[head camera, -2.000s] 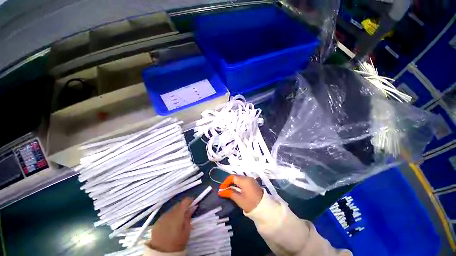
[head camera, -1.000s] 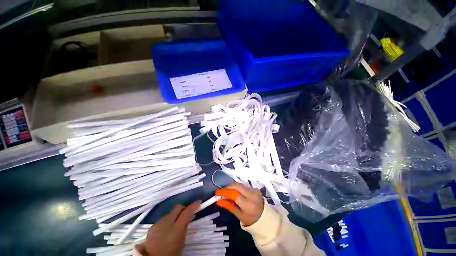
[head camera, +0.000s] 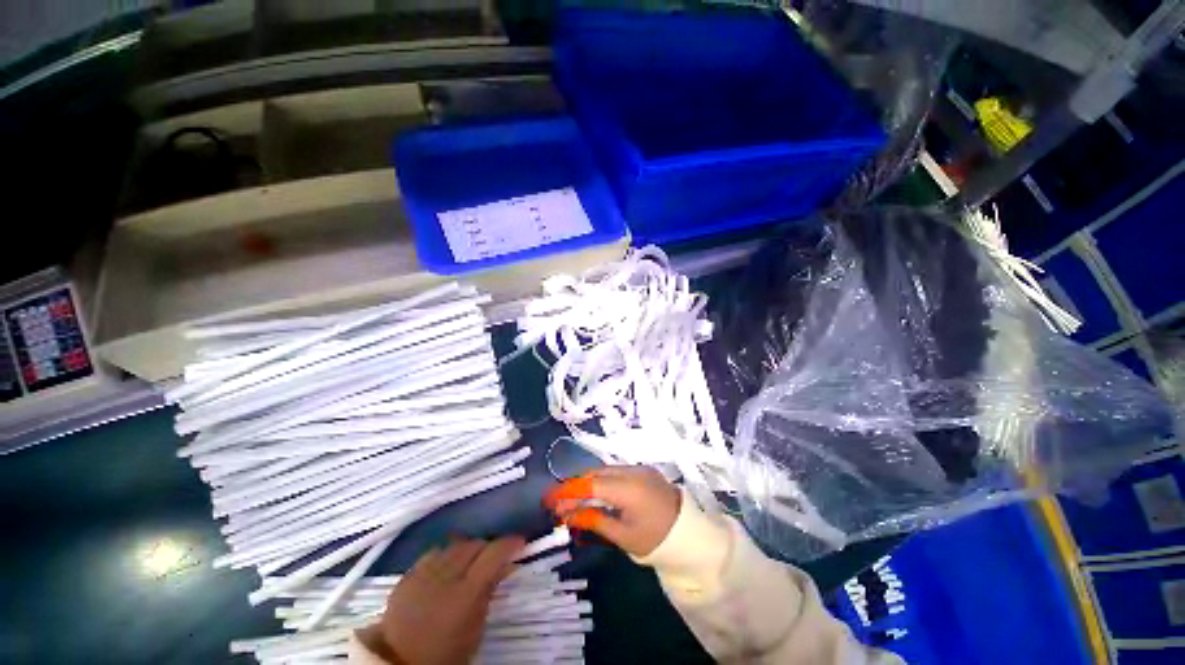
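My left hand (head camera: 448, 595) is at the bottom centre, holding a white sleeve (head camera: 543, 542) whose end points up and right. My right hand (head camera: 616, 509), with orange finger cots (head camera: 581, 492), is closed at the end of that sleeve. Its fingertips hide what they pinch. A stack of white sleeves (head camera: 351, 429) lies to the left on the mat. A lower row of sleeves (head camera: 552, 621) lies beneath and beside my left hand. A white tape tangle (head camera: 624, 357) lies beyond my right hand, with a thin loop (head camera: 559, 455) at its near edge.
A clear plastic bag (head camera: 897, 390) with dark contents is at right. A small blue tray (head camera: 429, 156) and large blue bin (head camera: 741, 182) stand behind. A beige parts tray (head camera: 312, 221) and scale (head camera: 46, 340) are at left. A lower blue bin (head camera: 988, 585) holds small white-and-black pieces.
The camera view has shifted. My hands first came together at the sleeve's end, which was apart from my right fingers at first. Now less of the sleeve shows between them.
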